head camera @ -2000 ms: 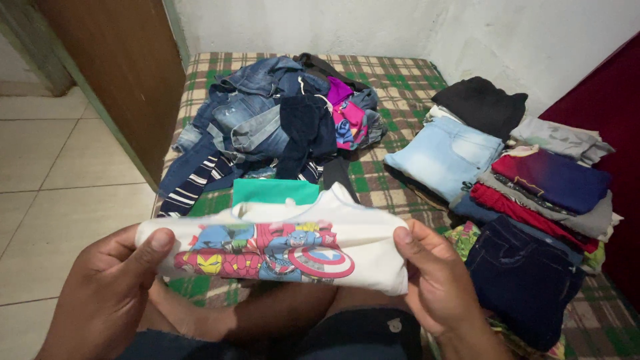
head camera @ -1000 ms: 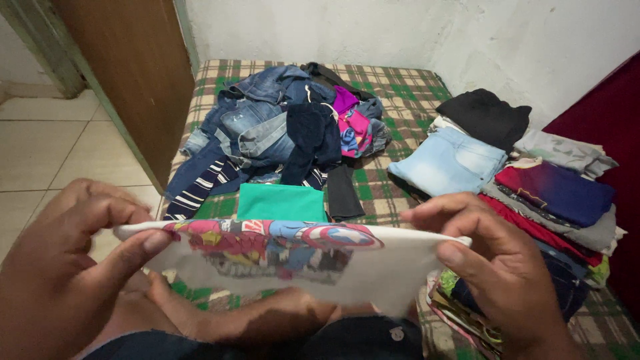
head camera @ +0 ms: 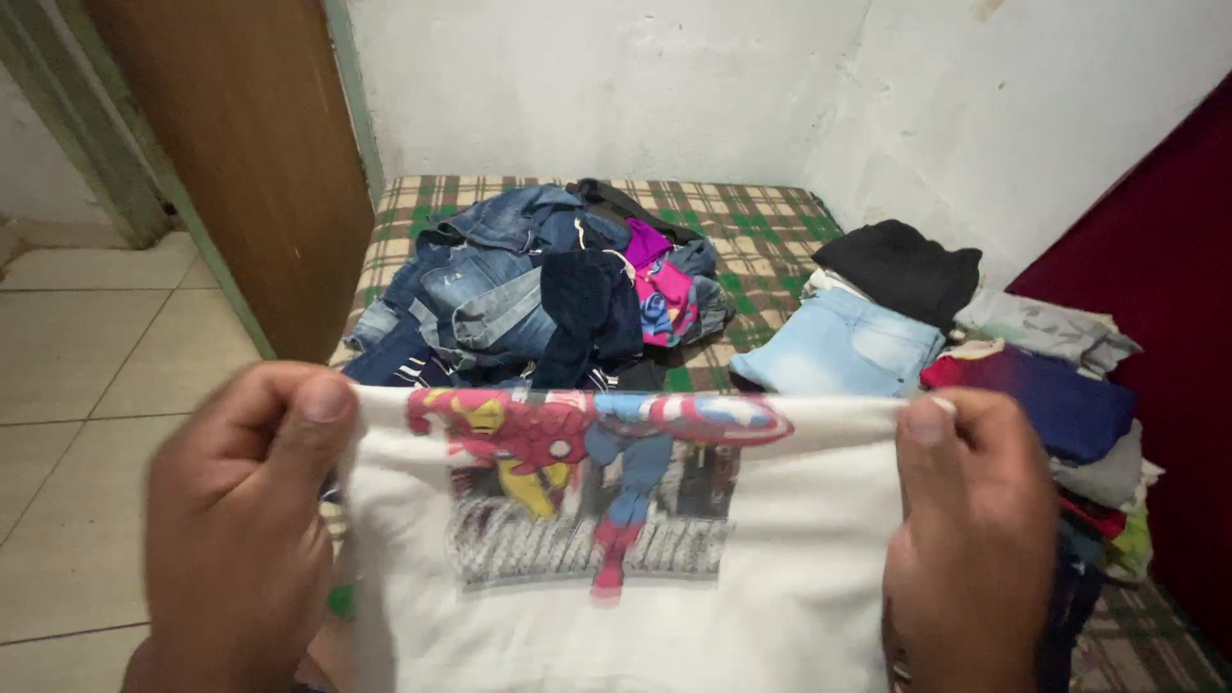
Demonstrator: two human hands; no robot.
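A white garment with a superhero print (head camera: 808, 539) hangs stretched between my two hands, its upper edge folded over and the rest hanging down toward me. My left hand (head camera: 245, 510) pinches the left end of that edge between thumb and fingers. At the right end, my right hand (head camera: 967, 520) grips the cloth the same way. The printed figures are red, yellow and blue. Beyond the cloth lies a loose heap of denim clothes (head camera: 500, 298) with a pink and blue patterned piece (head camera: 666, 303) on its right side. The garment hides the near part of the heap.
Folded clothes stand in stacks at the right: black cloth (head camera: 900, 269), light blue jeans (head camera: 847, 342), a red and navy piece (head camera: 1049, 395) and grey ones. All rest on a plaid-covered bed (head camera: 770, 226) against a white wall. A brown door (head camera: 241, 144) stands at the left.
The white garment, a narrow folded bundle two seconds ago, now hangs opened downward with more of its print showing. Both hands have risen in view, still holding its ends.
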